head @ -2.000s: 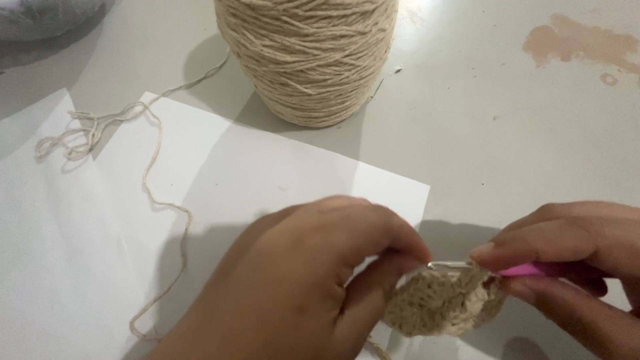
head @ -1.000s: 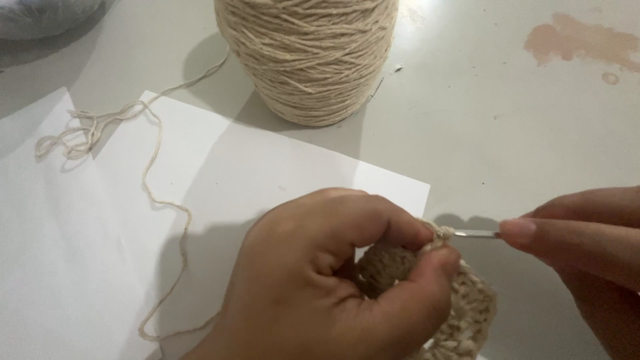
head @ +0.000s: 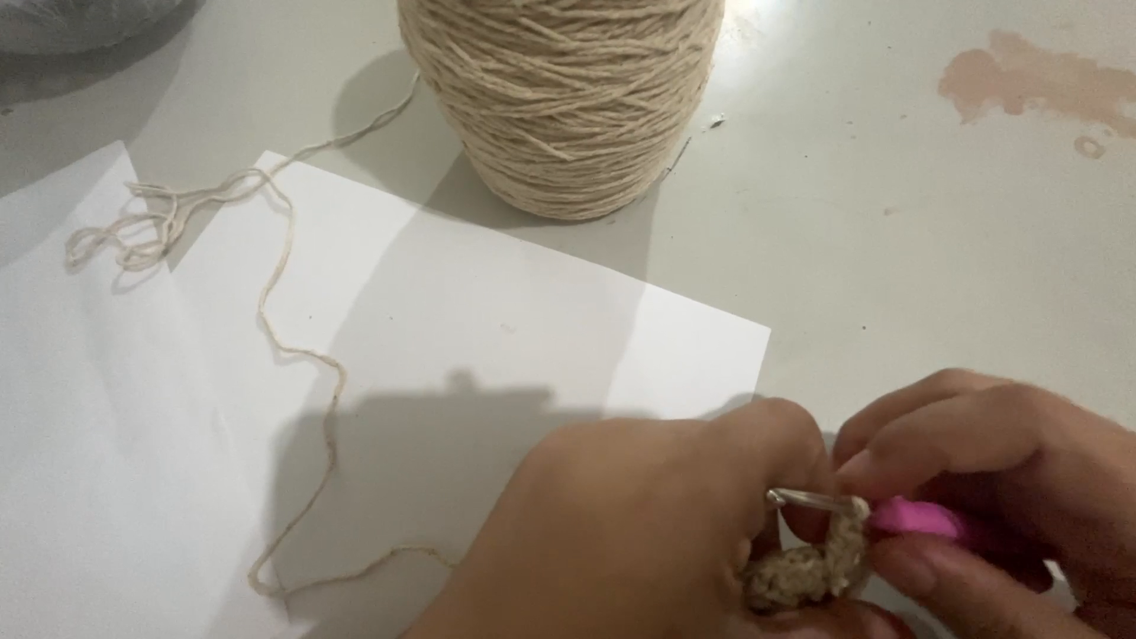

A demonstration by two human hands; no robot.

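At the lower right, my right hand (head: 985, 497) grips the pink handle of a crochet hook (head: 812, 500), whose metal tip points left. The hook's shaft passes through the top edge of a beige crocheted piece (head: 799, 572). My left hand (head: 657, 524) is closed on that piece, covering much of it. A strand of beige yarn (head: 333, 435) runs from the left down the paper and passes out of sight at my left hand. Behind the hands, a large cone of beige yarn (head: 568, 106) stands at the top.
White paper sheets (head: 497, 311) lie on the pale table (head: 887, 222). A loose tangle of yarn (head: 142, 231) rests across their upper corners. A grey rounded object (head: 80, 22) is at the top left, and a brownish stain (head: 1021, 80) marks the table at the upper right.
My right hand has come in from the right, close to my left hand. The pink handle shows again, and the crocheted piece sits at another angle, with less of it in view.
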